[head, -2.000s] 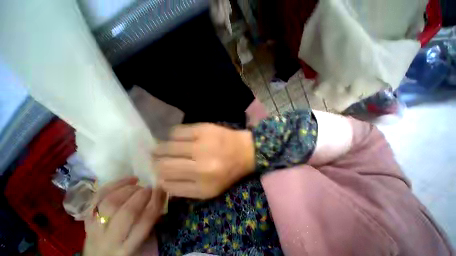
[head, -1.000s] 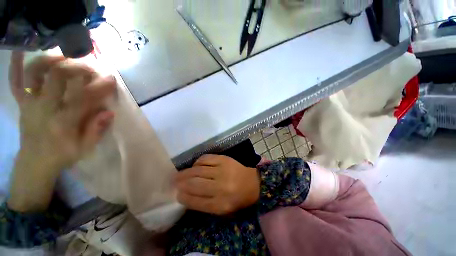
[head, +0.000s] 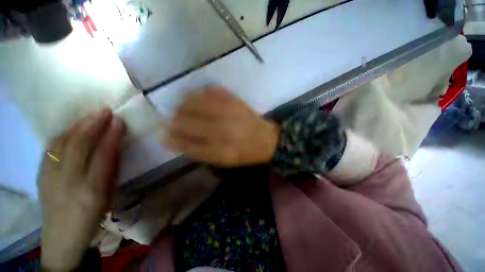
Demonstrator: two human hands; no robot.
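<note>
A cream fabric piece (head: 50,79) lies on the machine bed and table, running from under the lamp glare towards me. My left hand (head: 80,170), blurred, lies on the fabric with its fingers towards the needle area. My right hand (head: 220,127), also blurred, is at the fabric's right edge over the table front; its fingertips seem to pinch that edge. The dark machine head (head: 48,21) is at the top left, beside the bright glare. The presser foot and needle are lost in the glare, with a small red part (head: 88,24) showing.
Silver tweezers (head: 236,29) and black thread snips (head: 277,11) lie on the bed. A grey measuring tape (head: 340,85) follows the table edge. Cream pieces (head: 393,106) hang over a red bin (head: 454,87) at the right. More cream cloth (head: 175,196) hangs below the edge.
My left hand has come down from the machine head onto the fabric. My right hand has risen from my lap to above the table edge. The fabric lies flatter towards the needle area.
</note>
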